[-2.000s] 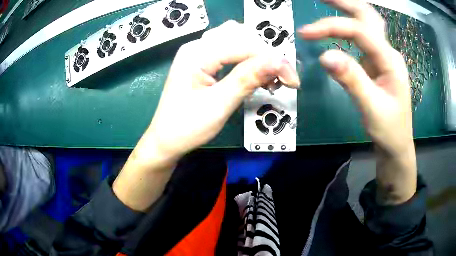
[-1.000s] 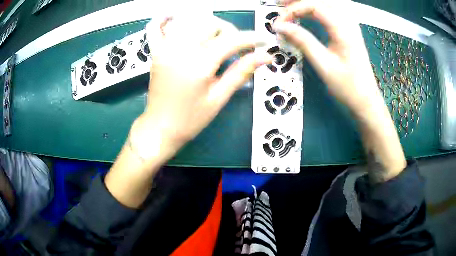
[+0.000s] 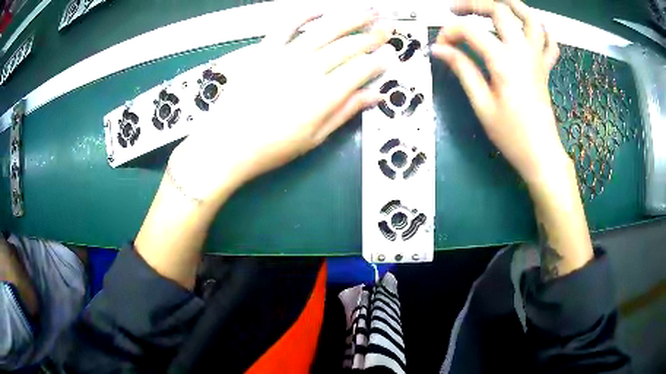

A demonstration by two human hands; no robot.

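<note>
The white four-hole metal panel (image 3: 399, 188) lies lengthwise in front of me on the green surface, its near end at the front edge. My left hand (image 3: 292, 102) is at its left side, fingers spread, fingertips at the upper two round cutouts. My right hand (image 3: 504, 88) is right of its top cutout, thumb and fingers curled towards each other; whether a ring is between them cannot be told. A loose pile of thin wire rings (image 3: 595, 124) lies to the right, partly behind my right hand.
A thick panel stack (image 3: 150, 146) lies slanted at the left, partly behind my left hand. A narrow panel (image 3: 17, 161) stands at the far left. Other panels (image 3: 76, 10) lie beyond the white stripe. Clear plastic (image 3: 653, 124) borders the right. A person's sleeve (image 3: 44, 292) shows at lower left.
The panels have shifted lower in view. My left hand has opened from a pinch and spread along the panel's left side. My right hand has moved up to the top cutout, then slightly right.
</note>
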